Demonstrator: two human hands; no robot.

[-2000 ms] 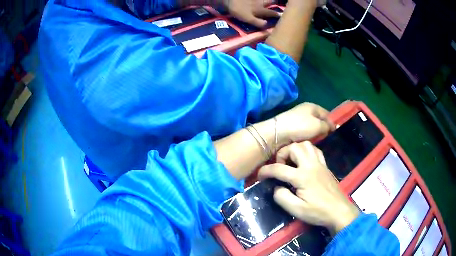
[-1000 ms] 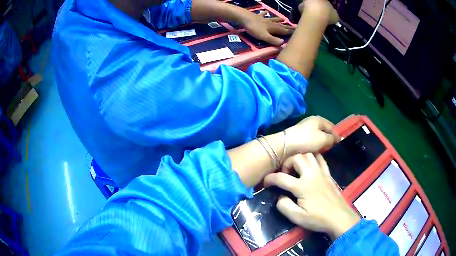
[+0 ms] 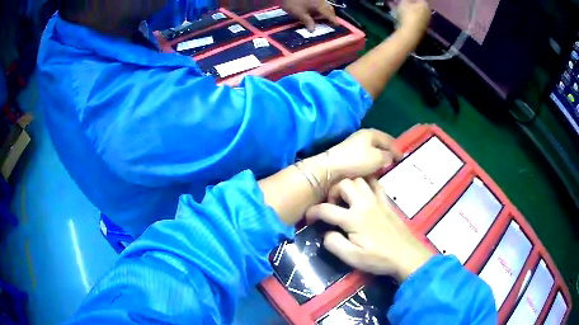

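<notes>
A salmon-red foam tray [image 3: 289, 306] holds several phones. The phone in the far end slot [image 3: 422, 176] has a lit white screen with faint text. My left hand [image 3: 363, 152], with thin bracelets at the wrist, is curled at that phone's left end; its fingertips are partly hidden. My right hand [image 3: 365, 232] lies over the inner part of a black phone [image 3: 311, 263], fingers bent and apart, just below my left wrist. The black phone has glossy film with glare and white marks. Another white-lit phone [image 3: 466, 219] shows small red text.
A neighbour's blue sleeve [image 3: 254, 114] reaches across on the left, close to my left arm. Beyond it stand stacked red trays [image 3: 305, 60] with labelled dark phones. A white cable [image 3: 454, 51] hangs by a monitor [image 3: 489, 70]; another screen [image 3: 568, 89] is at the right edge.
The far end slot's phone has gone from black to a white lit screen. My hands keep nearly the same pose on the tray. The neighbour's hand has shifted over the stacked trays.
</notes>
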